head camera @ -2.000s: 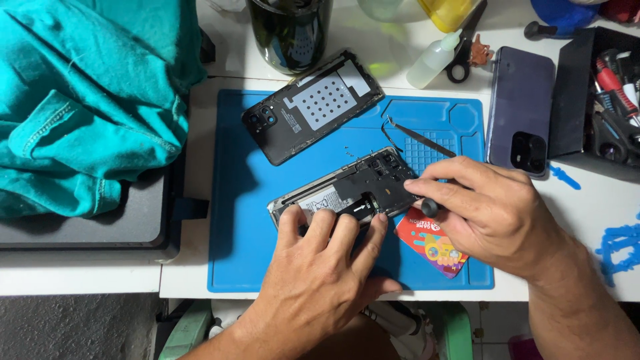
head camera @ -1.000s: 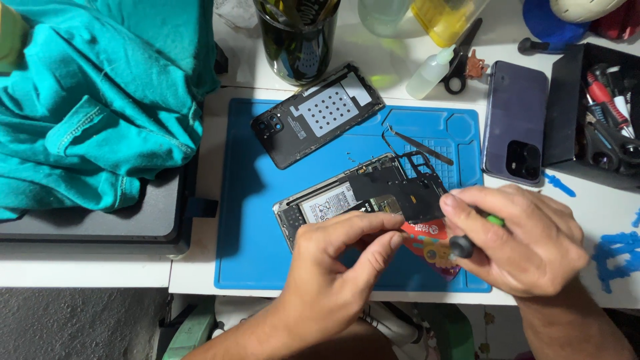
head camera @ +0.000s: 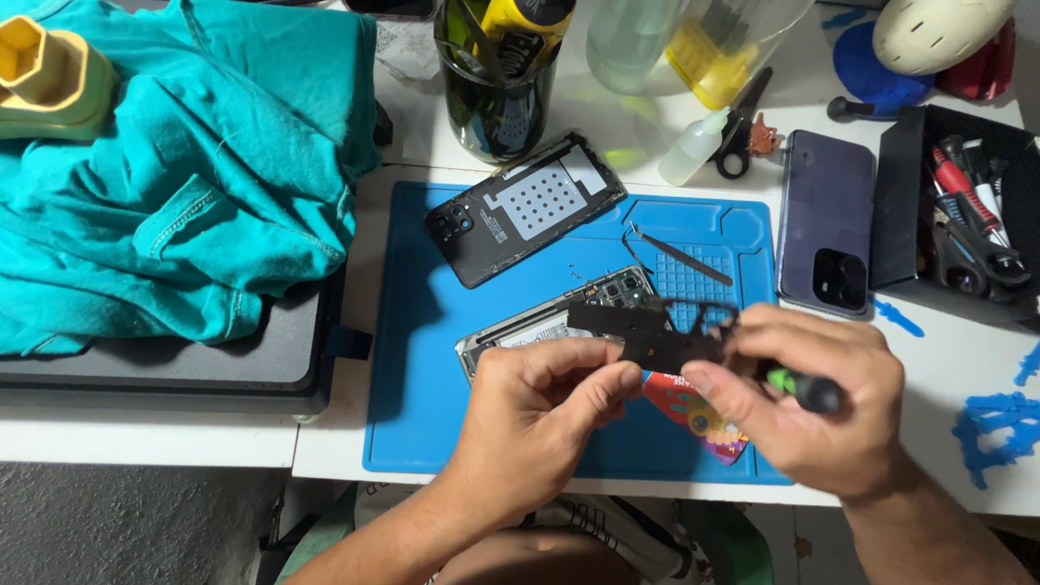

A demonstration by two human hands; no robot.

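A thin black inner cover of a phone [head camera: 662, 337] is held up between both hands over the opened smartphone [head camera: 561, 313]. My left hand [head camera: 544, 414] pinches its lower left edge with thumb and forefinger. My right hand [head camera: 812, 390] grips its right end, and a screwdriver with a black and green handle [head camera: 812, 392] is tucked in the same hand. The phone lies on a blue work mat [head camera: 422, 390], its battery and camera modules partly visible, the rest hidden by the cover and my left hand. The detached back cover [head camera: 528, 210] lies above it.
Metal tweezers [head camera: 686, 258] and a colourful card [head camera: 703, 418] lie on the mat. Around it are a purple phone [head camera: 827, 219], a black box of tools [head camera: 902, 203], scissors [head camera: 735, 138], a small dropper bottle [head camera: 691, 150], a cut green glass bottle [head camera: 496, 106] and a teal cloth [head camera: 162, 179].
The black inner cover, lying on the phone two seconds ago, has come off it and is now lifted in both hands. The phone's camera area beneath is uncovered.
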